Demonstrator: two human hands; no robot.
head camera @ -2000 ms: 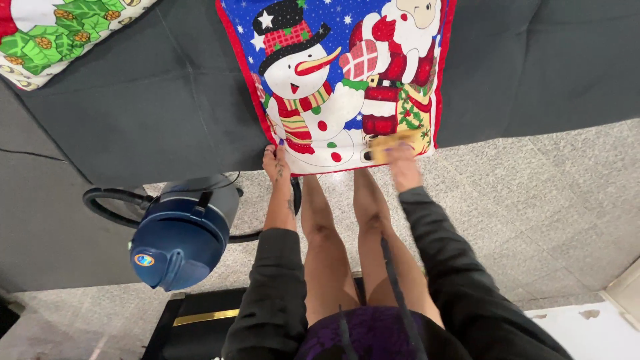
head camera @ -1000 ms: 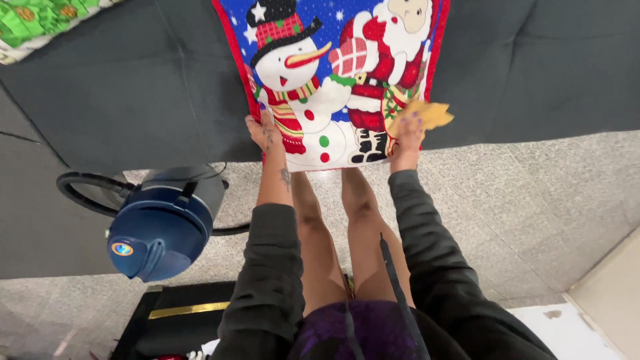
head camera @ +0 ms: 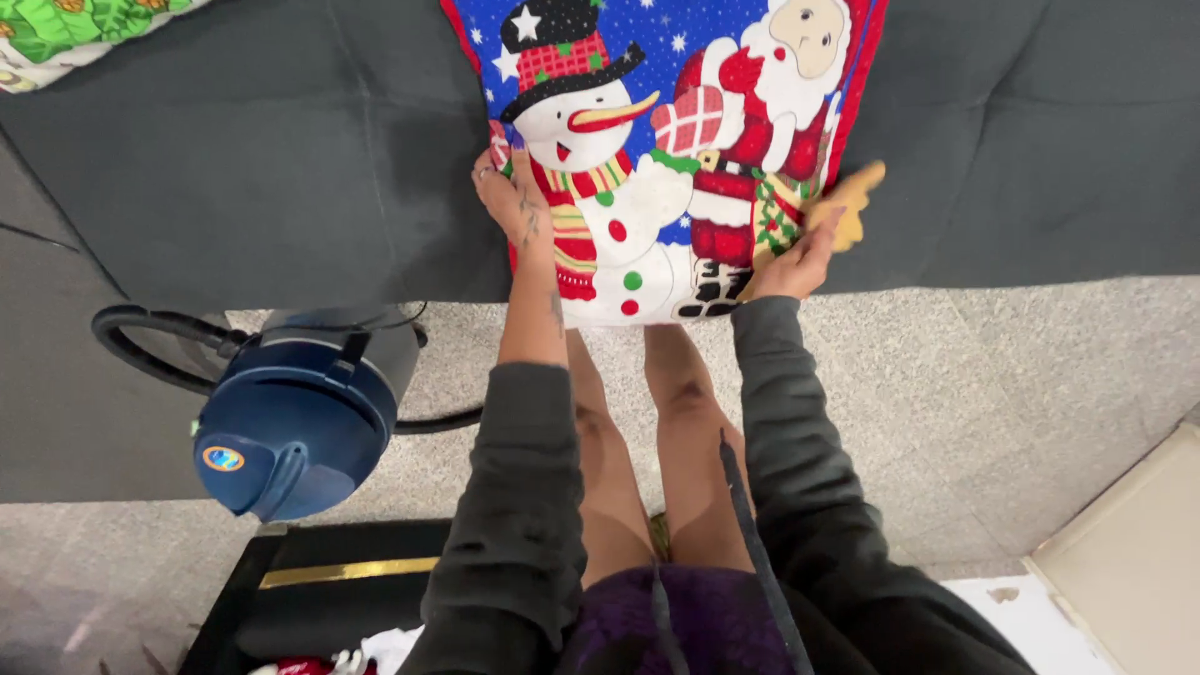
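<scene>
A Christmas cushion [head camera: 647, 202] with a snowman and Santa print and red edging lies at the top centre, its lower edge at the sofa's front. My left hand [head camera: 517, 197] grips its left edge, thumb over the printed face and fingers mostly behind. At the lower right edge, my right hand [head camera: 802, 258] holds a yellow-tan cloth [head camera: 848, 211] and touches the cushion; part of the cloth is hidden behind the fingers. The cushion's top runs out of view.
A dark grey upholstered sofa seat [head camera: 253, 169] spans the top. Another printed cushion [head camera: 84, 37] lies at upper left. On the speckled floor stand a blue vacuum cleaner [head camera: 295, 422] with a black hose and a black box [head camera: 347, 600] with a gold strip. My legs are below the cushion.
My right hand, with the cloth, has moved from the cushion's lower printed face to its right edge. My left hand has moved up along the left edge from the lower corner.
</scene>
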